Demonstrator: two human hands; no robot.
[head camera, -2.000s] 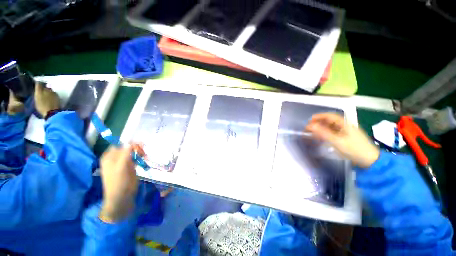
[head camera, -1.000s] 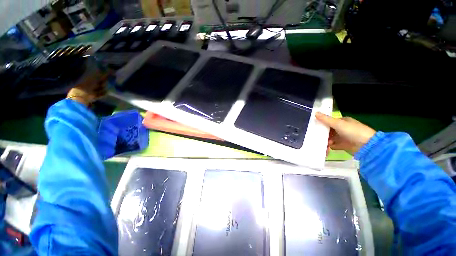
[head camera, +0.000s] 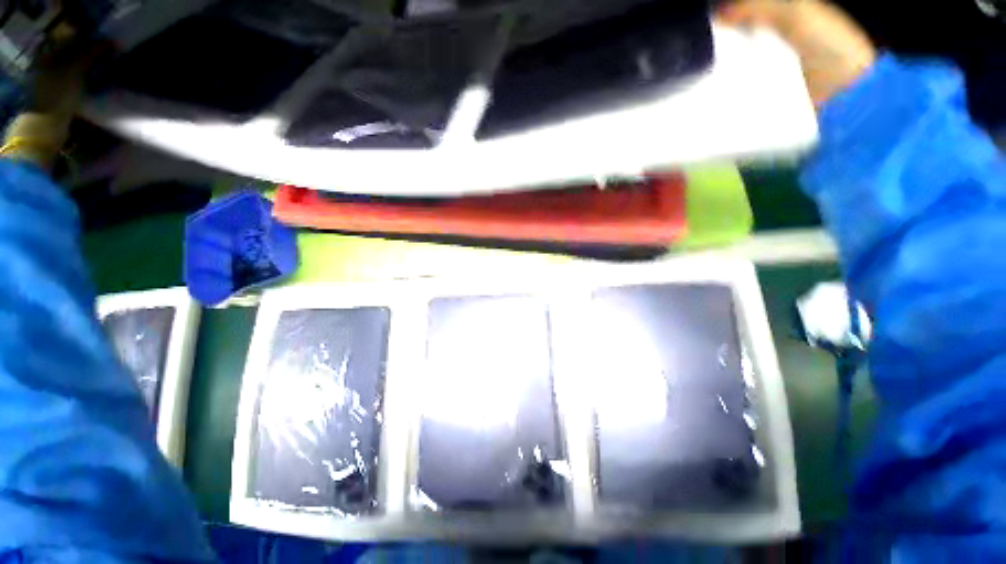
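Note:
A white foam tray (head camera: 618, 138) with dark tablet housings is held up at the top of the view, blurred and cut off by the edge. My right hand (head camera: 811, 50) grips its right end. My left hand (head camera: 50, 105) is dark and blurred at its left end; its fingers cannot be made out. A second white foam tray (head camera: 399, 408) lies on the bench with three housings, the left one (head camera: 320, 408) under wrinkled clear film.
A red foam tray (head camera: 485, 220) lies on a yellow-green board (head camera: 375, 256) behind the bench tray. A blue parts bin (head camera: 237, 248) stands left of it. Part of another white tray (head camera: 185, 380) lies at left. A white pad (head camera: 830, 314) is at right, near my sleeve.
The held white tray has risen off the red tray and moved towards the top edge with both arms. The view has shifted, showing more of the bench tray. Earlier, my hands were over the bench tray.

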